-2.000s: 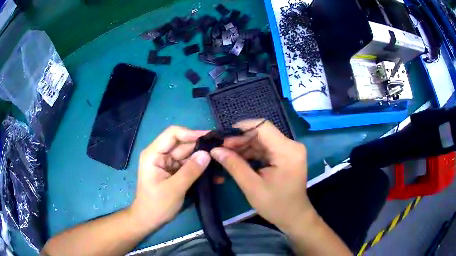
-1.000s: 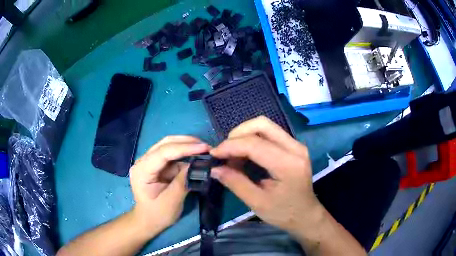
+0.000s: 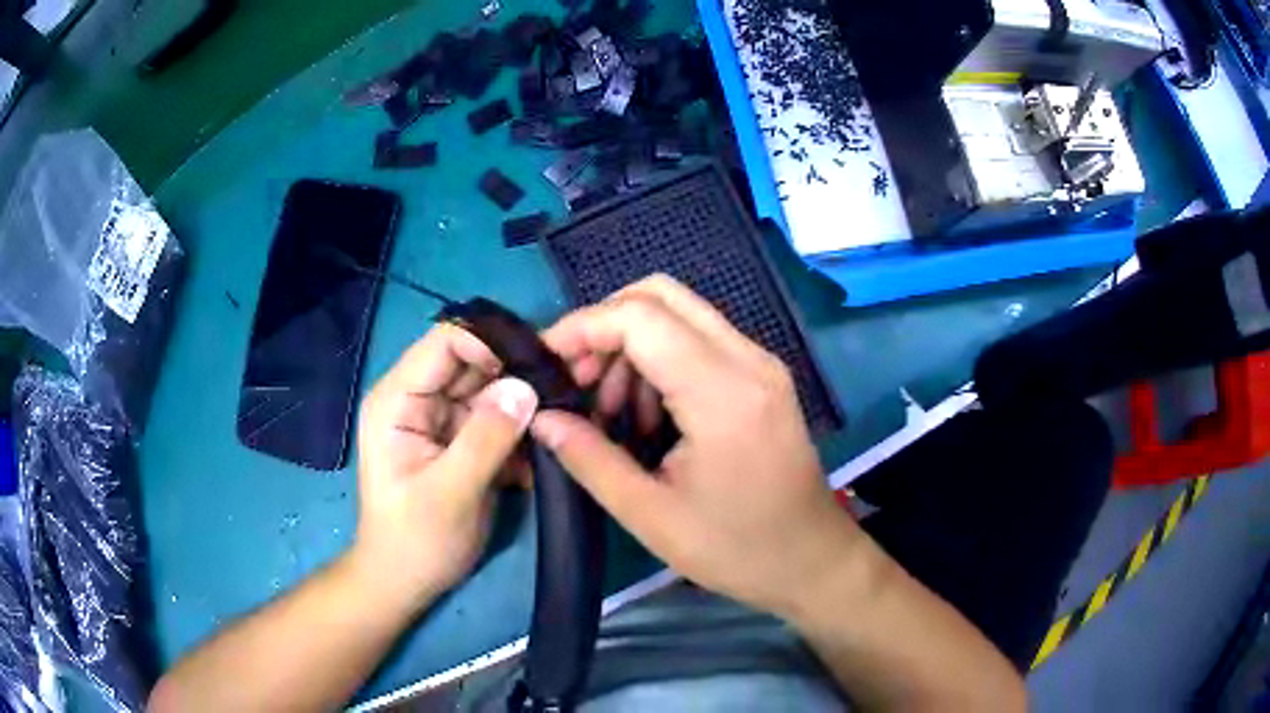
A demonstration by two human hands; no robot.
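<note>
A black curved headband hangs from my hands down toward the mat's front edge. Its upper end is between my fingers, and a thin dark wire sticks out of it to the upper left. My left hand grips this end from the left, thumb on top. My right hand grips it from the right, thumb beside the left thumb. The fingers hide part of the end. The black screw holding tray lies flat just beyond my right hand. A loose pile of small black cover plates lies farther back.
A smartphone lies left of my hands. A clear plastic bag is at the far left. A blue tray with the screw feeder and dark screws is at upper right. The black electric screwdriver is at right, above a red stool.
The headband end has turned in my fingers; its open dark end no longer shows, and the wire now points upper left. Both hands stay on it. The view has shifted slightly.
</note>
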